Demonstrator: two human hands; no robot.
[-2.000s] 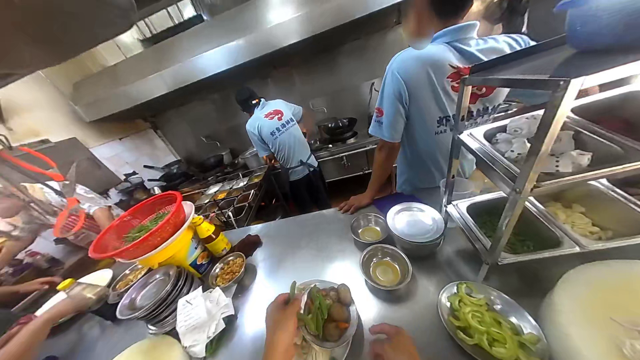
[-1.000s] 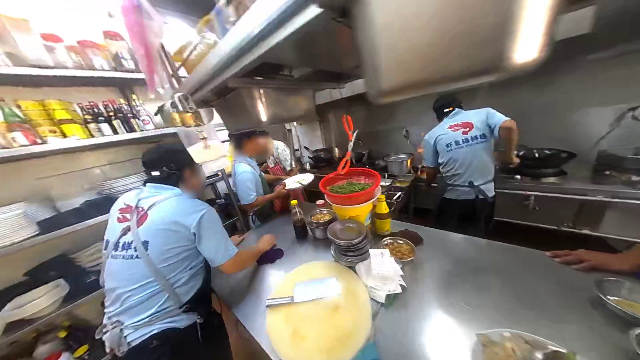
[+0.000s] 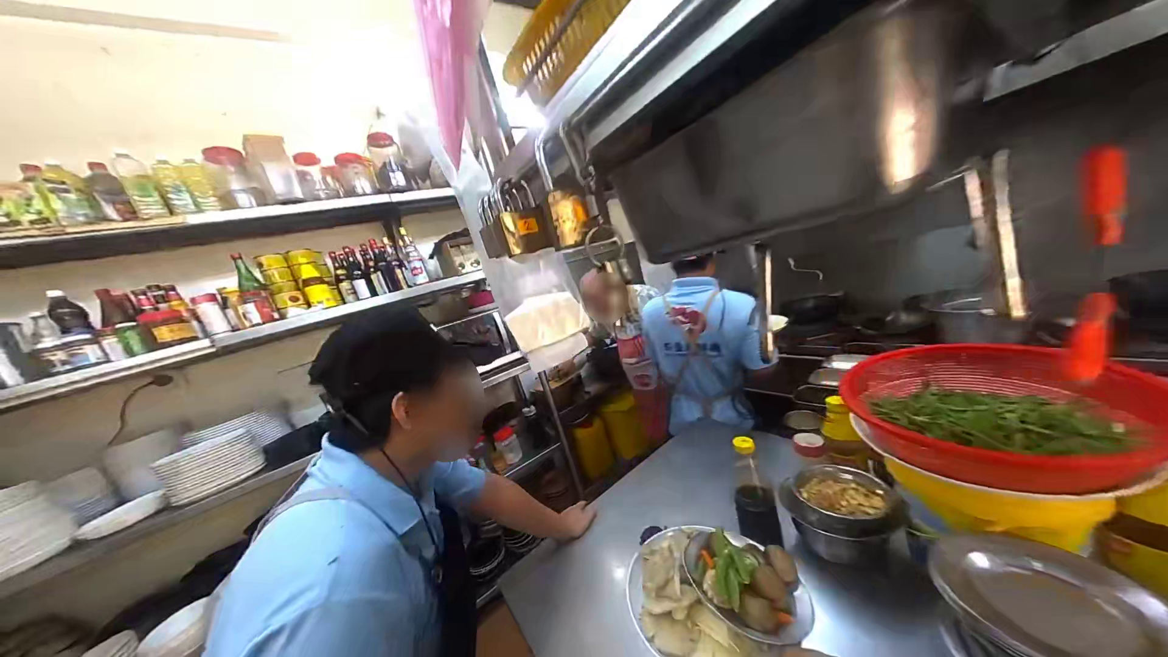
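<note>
On the steel table stands a plate of pale slices (image 3: 659, 598). A small metal bowl of snow peas, carrot pieces and brown rounded pieces (image 3: 753, 593) rests on its right part. A skin-coloured sliver (image 3: 805, 651) shows below the plate at the bottom edge, perhaps part of my right hand; its grip is hidden. My left hand is out of view. Behind the plate stand a dark sauce bottle with a yellow cap (image 3: 756, 497) and a metal bowl of chopped pale food (image 3: 841, 500).
A co-worker (image 3: 365, 511) leans a hand on the table's left edge. Another co-worker (image 3: 701, 347) stands beyond. At right are a red colander of green stalks (image 3: 1004, 465) over a yellow container and stacked metal plates (image 3: 1049, 584). Shelves (image 3: 228, 342) line the left wall.
The view has swung far left. Two seconds ago my left hand was at the vegetable bowl, with my right hand beside it; the nearer co-worker's head has turned toward the table's side.
</note>
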